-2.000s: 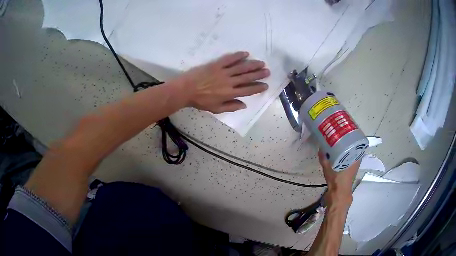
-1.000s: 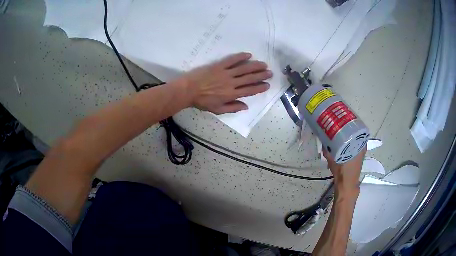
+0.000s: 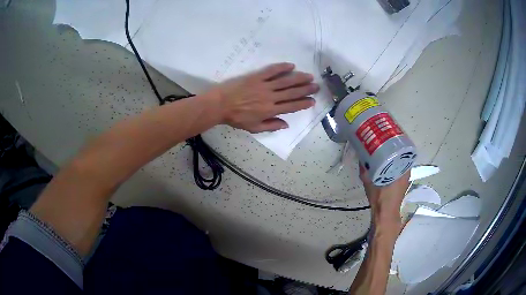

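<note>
The grey electric cutter [image 3: 378,136], with yellow and red labels, stands tilted at the edge of the white fabric lay [image 3: 190,40] with its printed lines. My right hand [image 3: 387,193] is behind and under the motor and holds the cutter; its fingers are mostly hidden. My left hand [image 3: 268,98] lies flat on the lay, palm down, fingers apart, left of the cutter. The blade is hidden from this angle. The thin black cord [image 3: 277,193] runs along the table to the cutter, with a coiled bundle below my left forearm.
Black-handled shears [image 3: 346,252] lie near the front edge, partly behind my right forearm. Cut white pieces [image 3: 438,245] lie at lower right. A dark metal weight [image 3: 394,5] is on the lay at the top. A folded white and pale blue stack [image 3: 500,129] lies near the rail.
The cutter and my right hand have moved slightly up and left along the lay's edge. More of the dark weight shows at the top. My left hand stays almost in place on the lay.
</note>
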